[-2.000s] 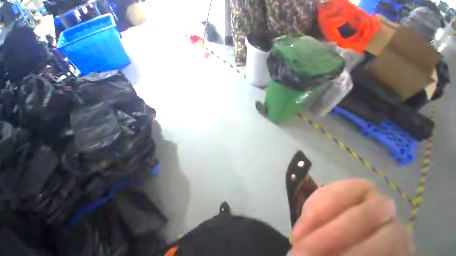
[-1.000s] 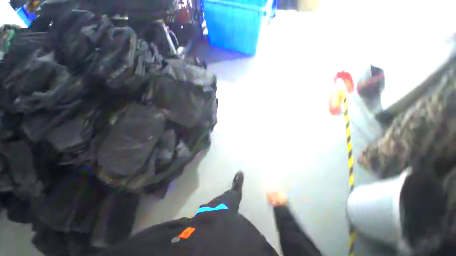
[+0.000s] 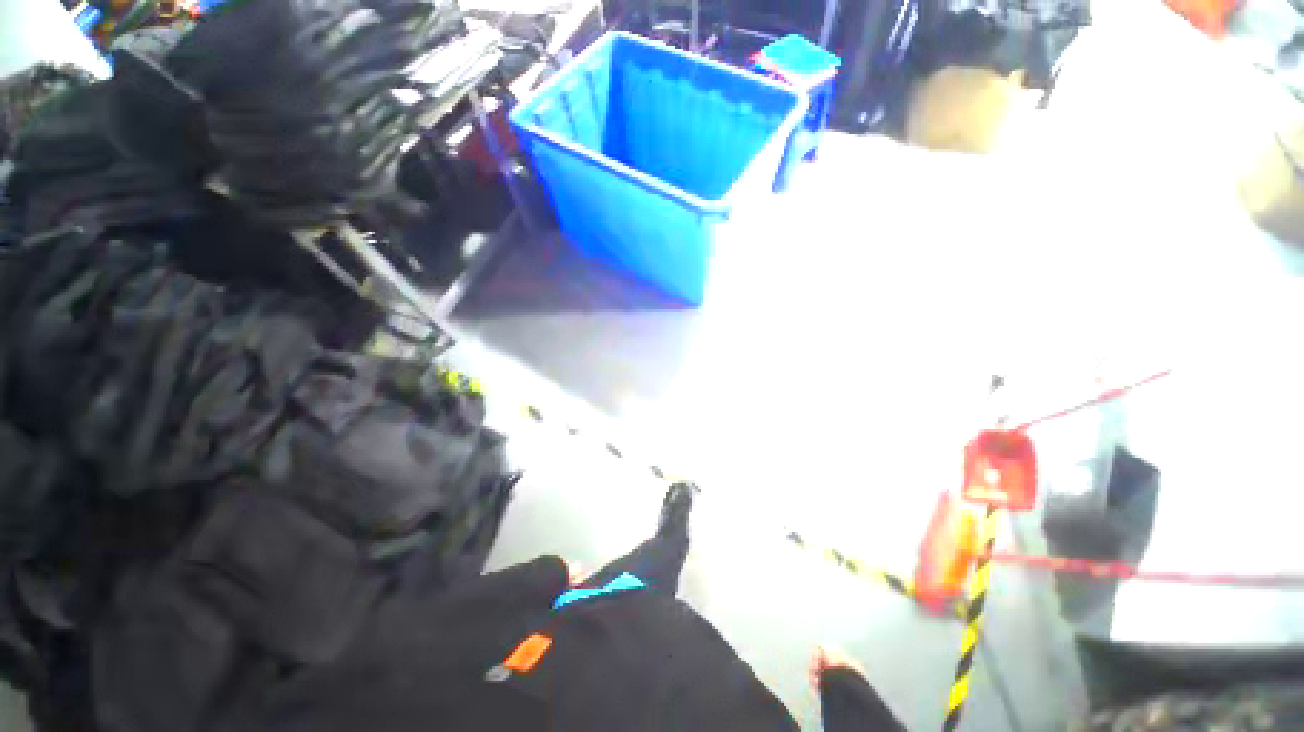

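Observation:
A deep blue crate (image 3: 629,215) stands on the floor ahead, its visible inside empty. My right hand (image 3: 825,666) is small and blurred near the bottom edge, at the end of a dark sleeve and away from the crate. Its fingers cannot be made out. My left hand cannot be made out. Black clothing with a blue edge and an orange tag covers the bottom middle, and one dark shoe (image 3: 678,501) shows on the floor.
A large heap of black bags (image 3: 272,558) fills the left side, beside a metal-legged table. A small blue stool (image 3: 801,65) stands behind the crate. Red stands (image 3: 1000,469) with red straps and yellow-black tape are at right. The floor is overexposed.
The view has turned, and the blue crate now shows larger and nearer the middle. The white bin has left view. My right hand shows lower and smaller.

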